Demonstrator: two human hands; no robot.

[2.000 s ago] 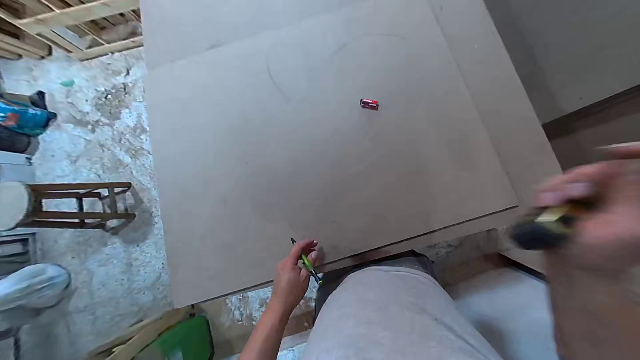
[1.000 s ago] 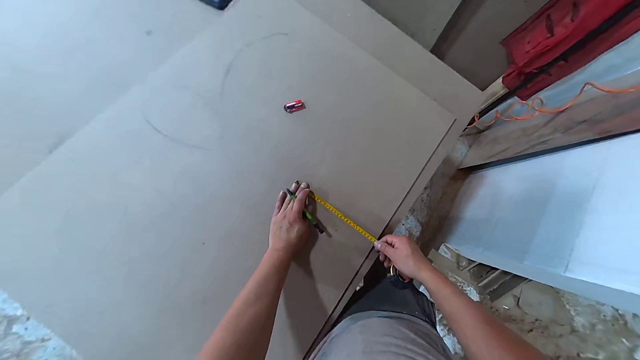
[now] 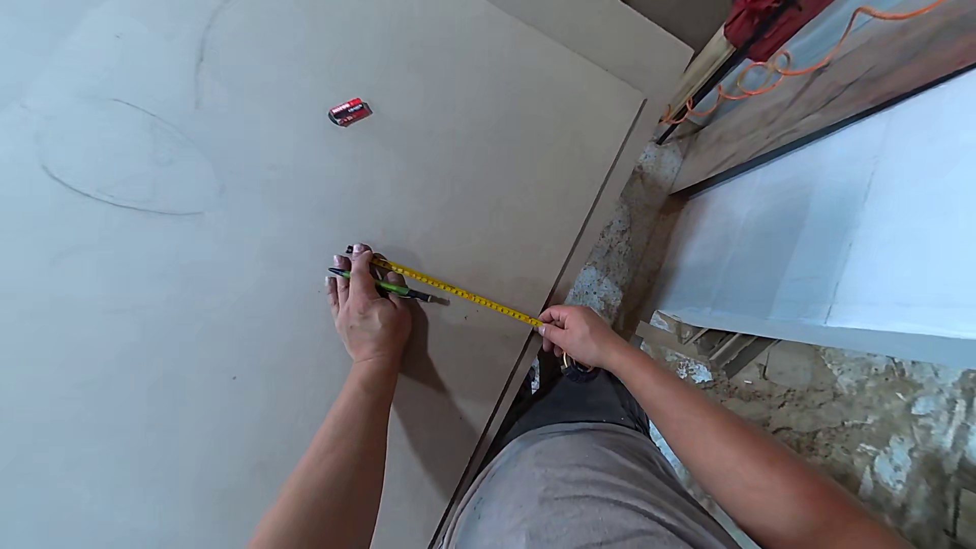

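Note:
A yellow tape measure blade (image 3: 465,294) lies extended over a large grey-beige board (image 3: 488,191). Its far end is under the fingers of my left hand (image 3: 370,313), which rests on the board and also holds a green and black pen (image 3: 393,287) between its fingers. At the board's edge my right hand (image 3: 576,334) pinches the blade; the dark tape case (image 3: 578,370) hangs just below that hand, partly hidden. A small red and black object bearing writing (image 3: 351,112) sits on the board beyond my left hand. Curved pencil-like lines mark the board at the upper left.
Another sheet (image 3: 648,38) shows beneath the board at the upper right. Beyond it are a coiled orange hose (image 3: 755,80), a red fabric item (image 3: 762,27) and a large pale panel (image 3: 808,221). Wood offcuts (image 3: 724,347) lie on the rough, stained floor (image 3: 823,404).
Two seconds ago my hands were far apart, the right one off the board with the tape measure. Now the blade spans between both hands, much as one second ago. The view has turned.

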